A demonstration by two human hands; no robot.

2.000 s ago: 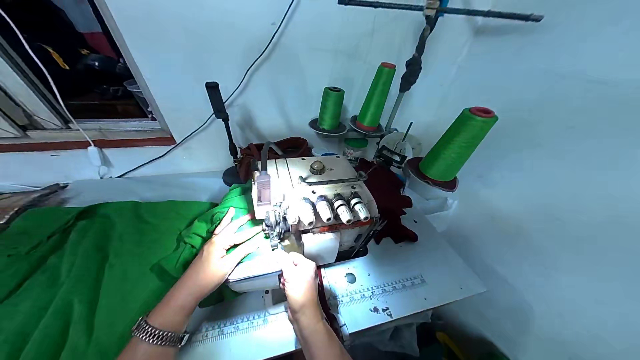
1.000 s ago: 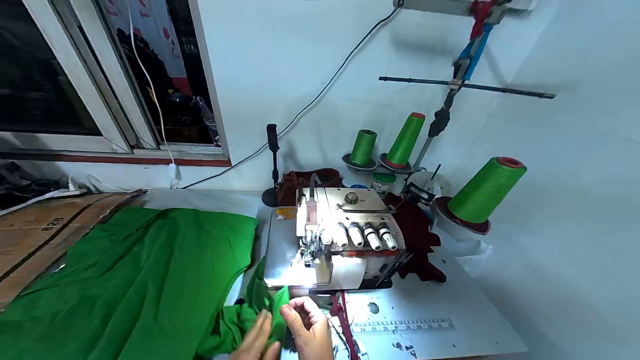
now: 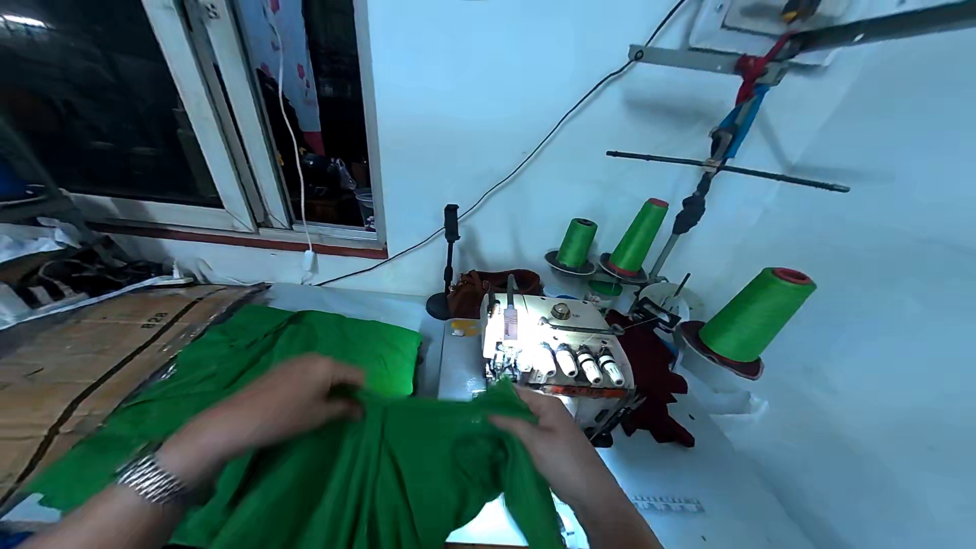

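A green fabric piece [image 3: 412, 457] hangs stretched between my two hands in front of the overlock sewing machine [image 3: 560, 335]. My left hand [image 3: 305, 393], blurred, grips its upper left edge; a metal watch band is on that wrist. The upper right corner is pinched between thumb and fingers of my right hand [image 3: 541, 427], just below the machine's front. More green fabric [image 3: 351, 343] lies on the table to the left. Green thread cones [image 3: 759, 314] stand behind and to the right of the machine. The needle area is partly covered by the raised cloth.
Flattened cardboard [image 3: 91, 358] lies at the left, under part of the green fabric. Dark red cloth [image 3: 656, 381] rests right of the machine. A black lamp stand [image 3: 450, 259] rises behind it, near a thread stand's crossbar [image 3: 724, 166]. A ruler strip [image 3: 667, 504] marks the table's right part.
Both hands were at the machine, then low in front of it; now they are apart, holding the green fabric up and spread. The view has swung left and upward.
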